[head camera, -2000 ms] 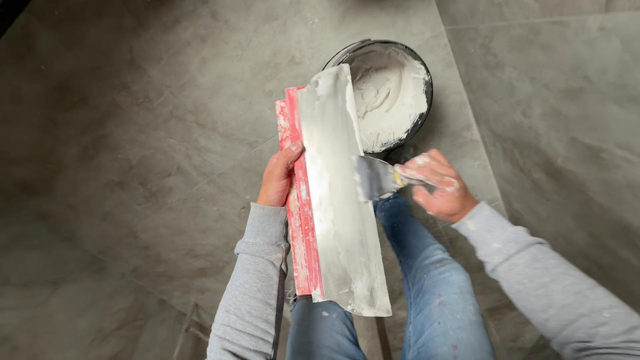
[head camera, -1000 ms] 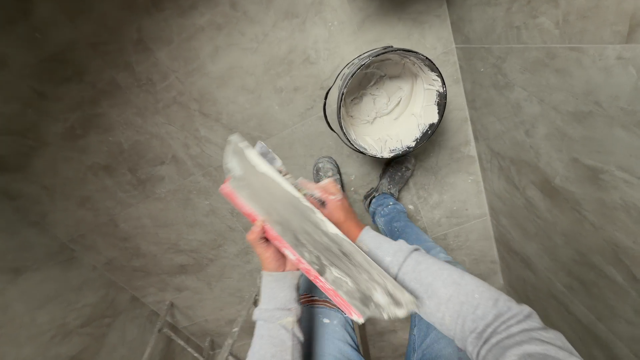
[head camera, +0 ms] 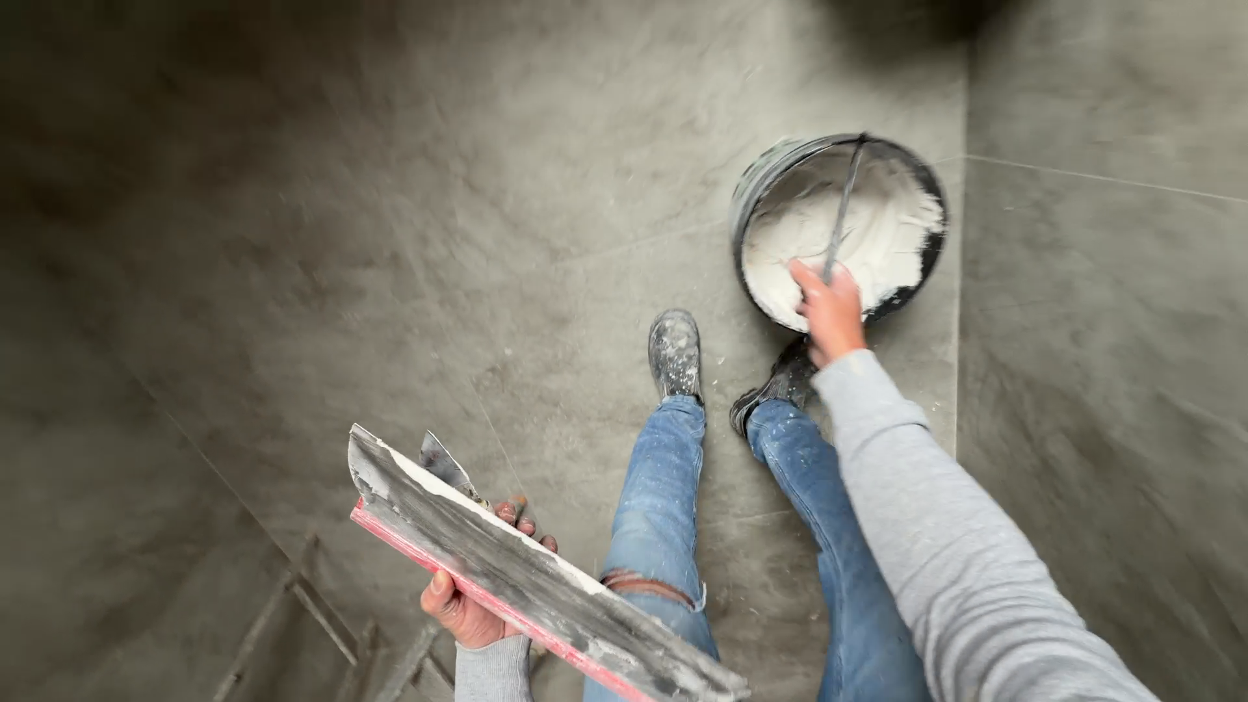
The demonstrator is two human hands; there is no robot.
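At the lower left, my left hand (head camera: 468, 609) grips a wide plastering blade (head camera: 526, 565) with a red back edge; a line of white compound runs along its far edge. A small putty knife (head camera: 447, 466) sticks out beyond the wide blade, near the left fingers, its handle mostly hidden. My right hand (head camera: 832, 304) is closed on the wire handle (head camera: 846, 210) of a black bucket (head camera: 759, 195) at the upper right. Thick white compound (head camera: 887, 229) lies inside the bucket, with more smeared on its inner wall.
My shoes (head camera: 675, 353), spattered with white, stand on the grey tiled floor (head camera: 468, 273) just below the bucket. At the lower left are thin bars of a frame or ladder (head camera: 322, 619). A floor-level seam or edge runs right of the bucket.
The right hand has left the wide blade and moved up and right to the bucket's handle, which is now raised across the opening. The small knife is now at the left hand. The wide blade carries less compound.
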